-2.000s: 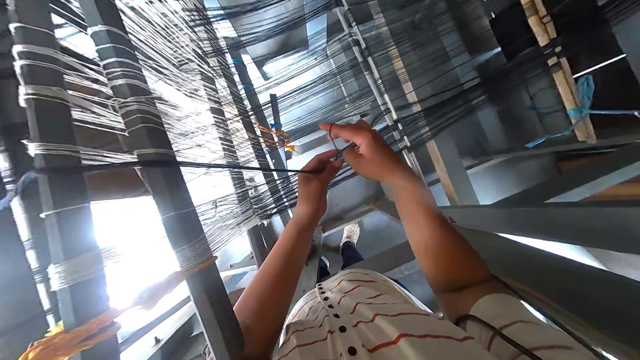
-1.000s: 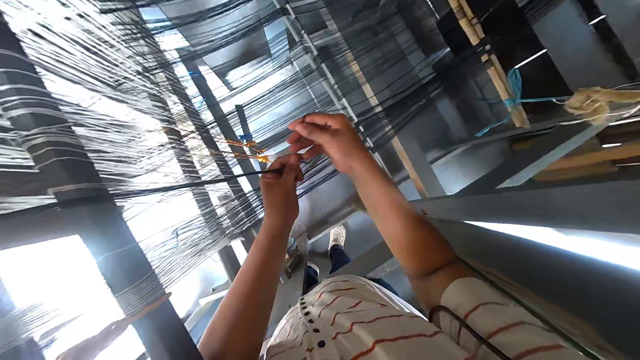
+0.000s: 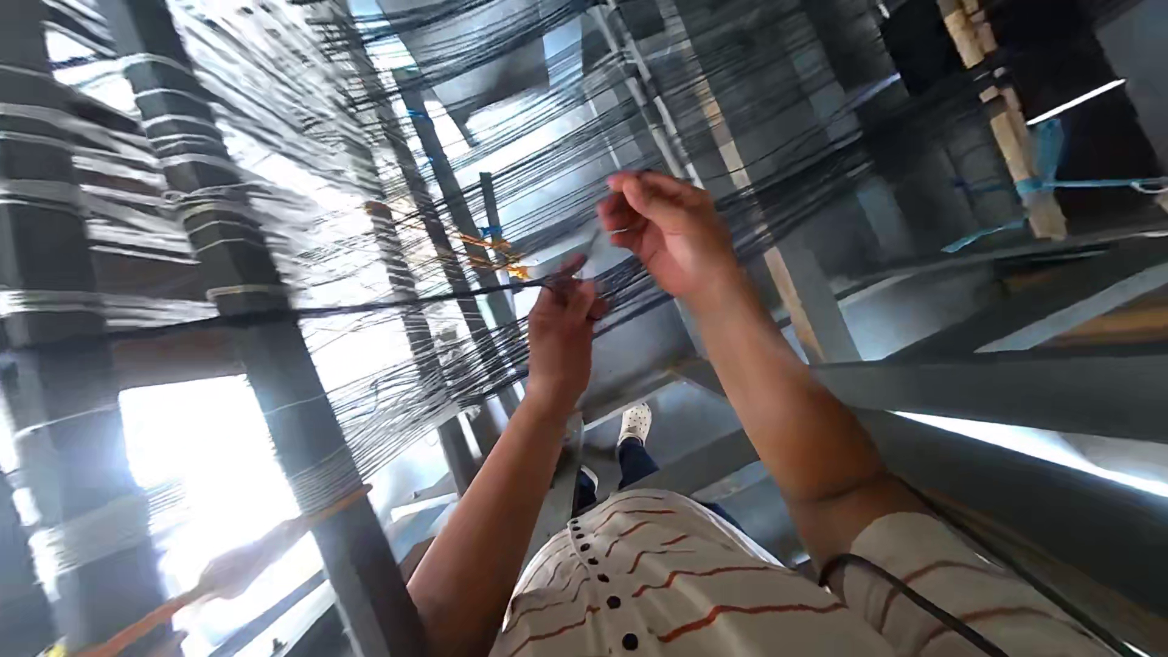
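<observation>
My left hand [image 3: 563,328] grips the end of a bundle of dark threads [image 3: 401,303], which runs left across the grey loom posts. My right hand [image 3: 671,233] is raised to its upper right, with fingers bent and thumb near the fingertips; a fine pale thread seems to pass by them, too blurred to follow. Behind both hands stretch dark warp threads [image 3: 776,210]. Orange cords [image 3: 493,255] are tied among the threads just left of my left hand.
Grey posts [image 3: 265,310] wound with white threads stand at the left. At the right are a wooden bar [image 3: 1013,151] with blue string [image 3: 1049,182] and a grey beam [image 3: 995,392]. A bright opening [image 3: 210,456] shows at lower left.
My hands were close together at the threads; my right hand has since moved up and away from my left. My left hand still has the dark bundle.
</observation>
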